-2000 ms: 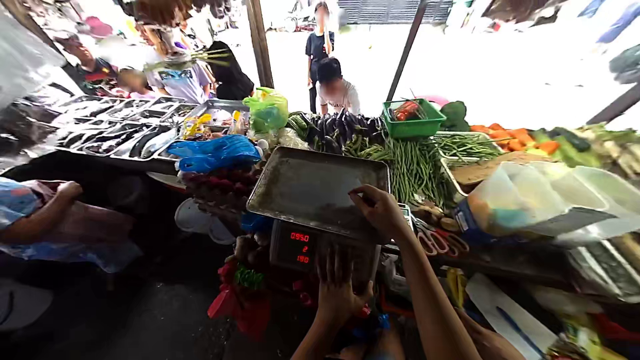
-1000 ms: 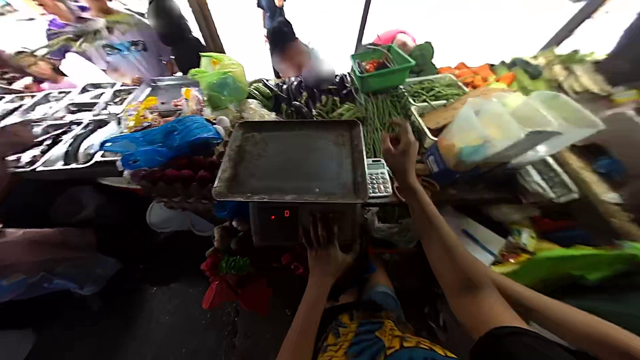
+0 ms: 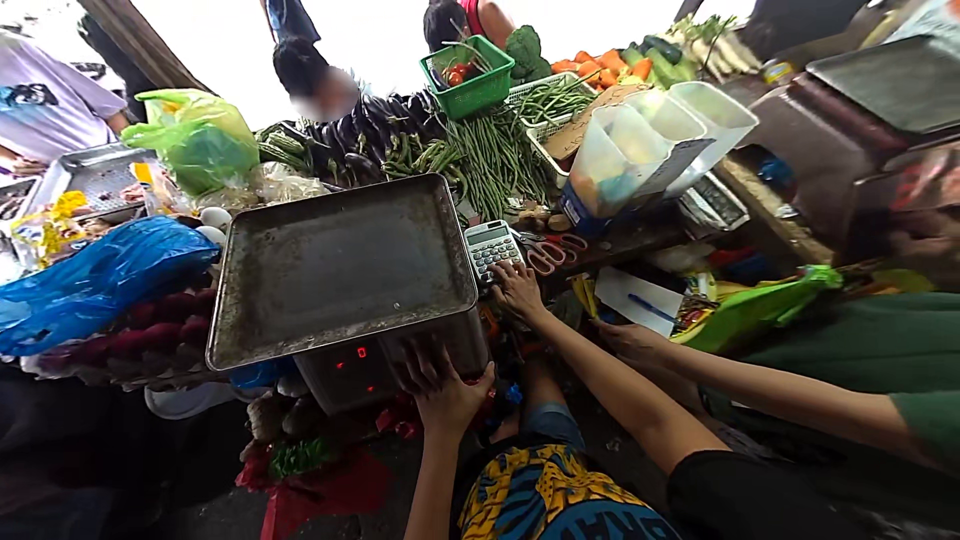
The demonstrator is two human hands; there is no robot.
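A worn rectangular metal tray lies on top of a digital weighing scale with red lit digits. My left hand rests with spread fingers against the scale's front, holding nothing. Just right of the tray, my right hand has its fingertips at the lower keys of a white calculator; it grips nothing. Red-handled scissors lie to the right of the calculator.
Eggplants, long green beans and a green basket stand behind the tray. Clear plastic containers are at right, a blue plastic bag at left. Another person's hand is near a white paper with a blue pen.
My right hand has come down from above the tray's right side to the calculator. My left hand stays at the scale. The scale's display has dropped to zero. The view has swung right.
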